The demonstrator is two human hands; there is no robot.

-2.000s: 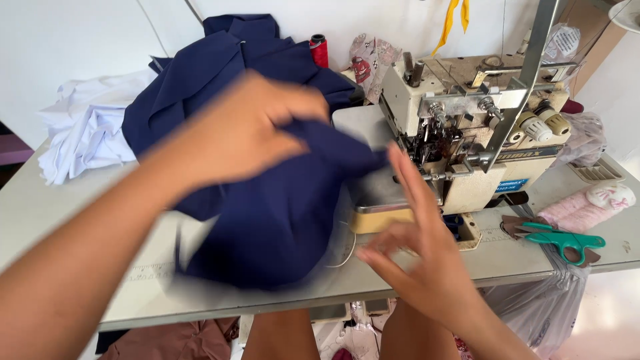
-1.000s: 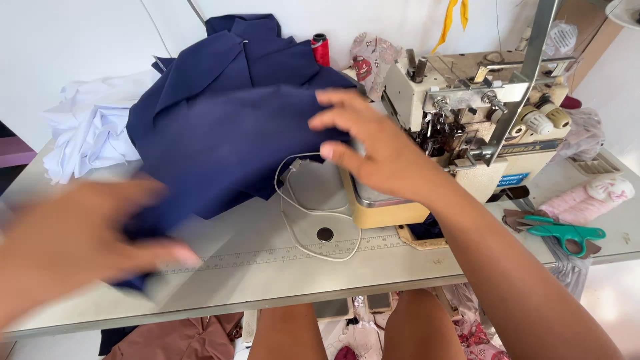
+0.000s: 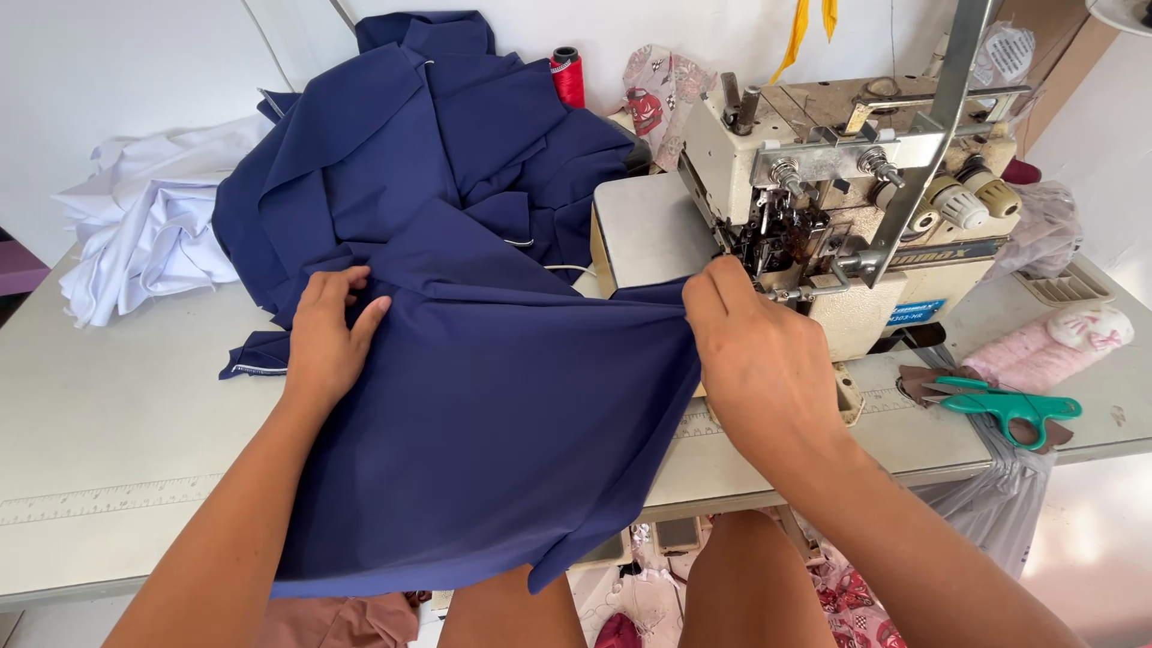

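A navy fabric piece (image 3: 486, 387) spreads over the table and hangs past its front edge toward the lap. My right hand (image 3: 760, 351) pinches its upper right edge, just in front of the needle area of the overlock sewing machine (image 3: 846, 180). With thumb and fingers apart, my left hand (image 3: 328, 333) rests on the cloth's left part; whether it grips a fold is not plain. Behind lies a heap of navy fabric (image 3: 360, 153), some edges with white stitching. The machine's flat metal plate (image 3: 652, 225) shows beyond the cloth.
White fabric (image 3: 153, 225) is piled at the left. A red thread cone (image 3: 567, 79) stands behind the heap. At the right lie green-handled scissors (image 3: 1008, 409), a pink plush item (image 3: 1048, 346) and a plastic bag (image 3: 990, 513) hanging over the edge. A printed ruler (image 3: 108, 499) runs along the table (image 3: 81, 432).
The navy piece is now spread toward the lap, covering the white cord and dark disc seen on the table earlier. My right hand has come to pinch its edge by the machine.
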